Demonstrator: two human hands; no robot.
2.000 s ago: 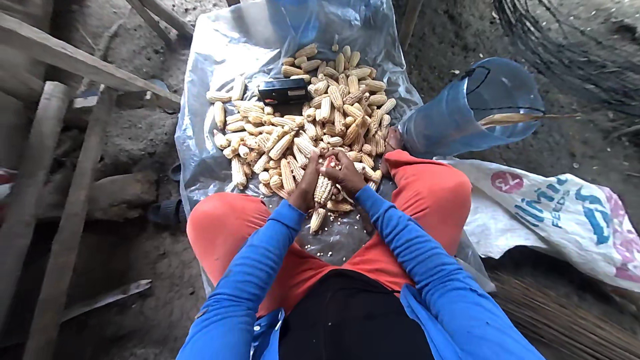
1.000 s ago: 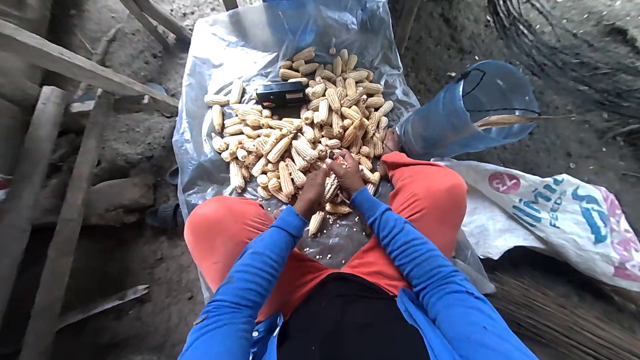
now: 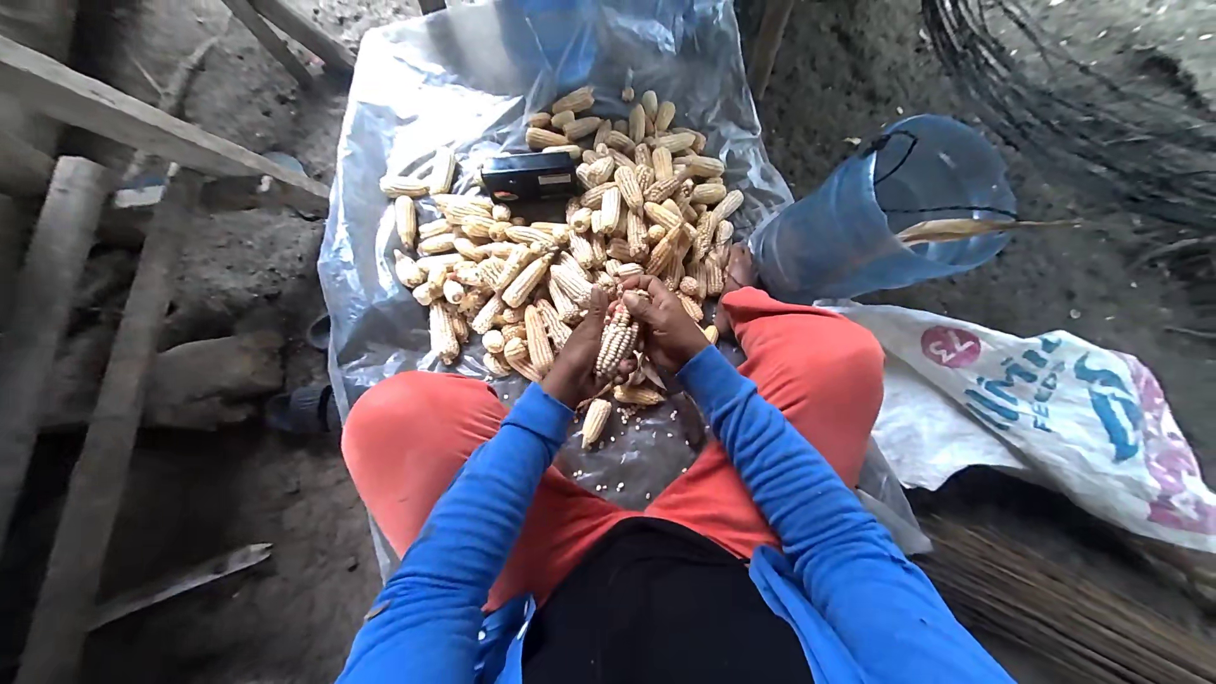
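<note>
An ear of corn with pale kernels (image 3: 617, 342) is held upright between my two hands, above the plastic sheet. My left hand (image 3: 579, 351) grips its left side and lower part. Around its top and right side lie the fingers of my right hand (image 3: 662, 321); some fingertips are hidden. Just beyond my hands lies a heap of corn cobs (image 3: 532, 275), spread over the clear plastic sheet (image 3: 380, 123). Nearer to me, one short cob (image 3: 596, 423) rests among loose kernels (image 3: 655, 415). A black box-like device (image 3: 528, 177) sits on the heap.
A blue translucent plastic container (image 3: 836, 237) with a dry husk lies tilted at the right, beside a printed white feed sack (image 3: 1007, 380). Wooden beams (image 3: 114, 399) stand at the left. A bundle of thin sticks (image 3: 1054, 608) lies at the lower right, dark strands (image 3: 1073, 104) at the upper right.
</note>
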